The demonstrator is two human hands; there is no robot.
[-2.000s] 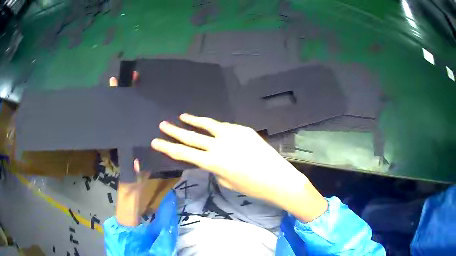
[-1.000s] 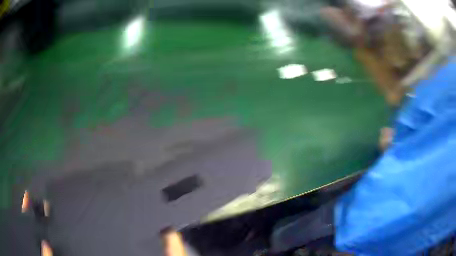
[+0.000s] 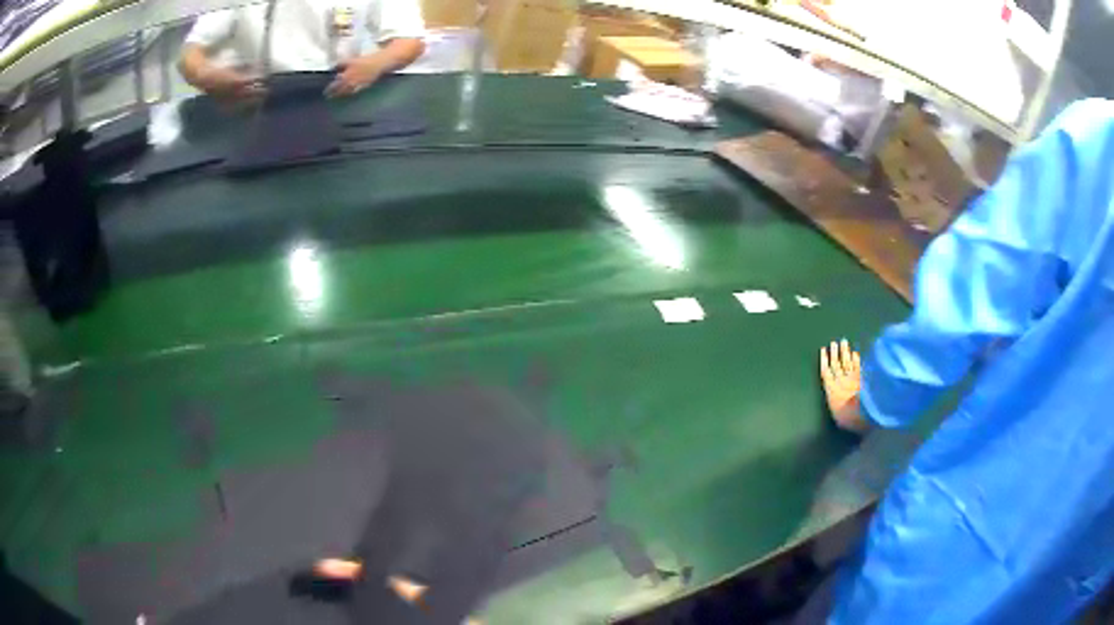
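Observation:
A dark grey-black die-cut blank (image 3: 458,488) shows blurred at the bottom, above other dark sheets (image 3: 281,501) on the green bench. Bare fingertips (image 3: 338,569) show at a small black cut-out near the bottom edge, with another fingertip (image 3: 407,590) just right of it. The rest of these fingers is hidden or cut off, and I cannot tell which of my hands they belong to. A tiny skin-coloured spot shows at the bottom left edge. Whether either hand grips the blank cannot be told.
Three white pieces (image 3: 679,310) lie on the green bench (image 3: 489,263). A blue-sleeved person (image 3: 965,403) stands close at right, one hand (image 3: 843,381) on the bench. Another person's hands (image 3: 358,73) hold dark board (image 3: 287,122) across it. A brown board (image 3: 812,202) lies at right.
The view has swung up and to the right, bringing the far worker and far side into sight. My full right hand and forearm have left the picture; only fingertips remain at the bottom.

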